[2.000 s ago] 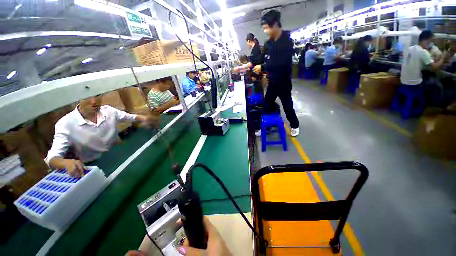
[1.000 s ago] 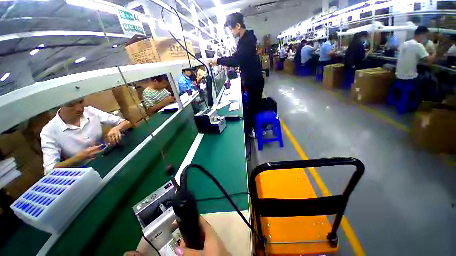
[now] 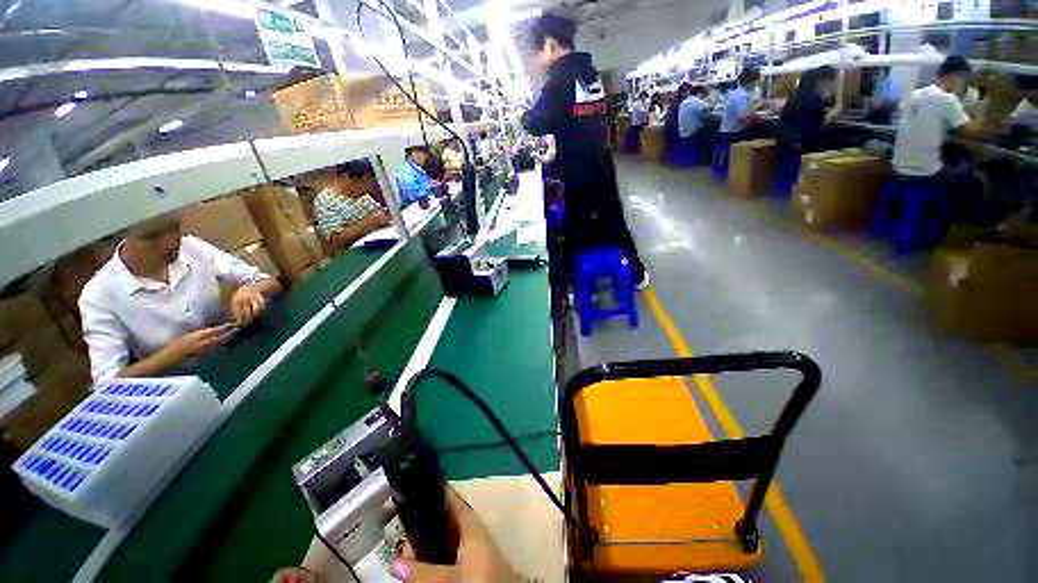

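Note:
My right hand is wrapped around the thick black electric screwdriver at the bottom centre, partly cut off by the picture's edge. The screwdriver stands roughly upright with its black cable curving from its top. The pale screw feeder sits just left of the screwdriver. A small bit of pink shows beside my fingers; what it belongs to is hidden. Only fingertips of my left hand show at the bottom edge, so its grip is not visible. The beige work board lies under my right hand.
An orange trolley with a black handle stands right of the bench. A white tray with blue pieces lies across the green belt, near a seated person in white. A second feeder sits farther along. A person in black stands by a blue stool.
The view has shifted slightly. The person in white took a hand off the tray and now holds both hands together. The person in black has turned to the bench. My right hand still grips the screwdriver.

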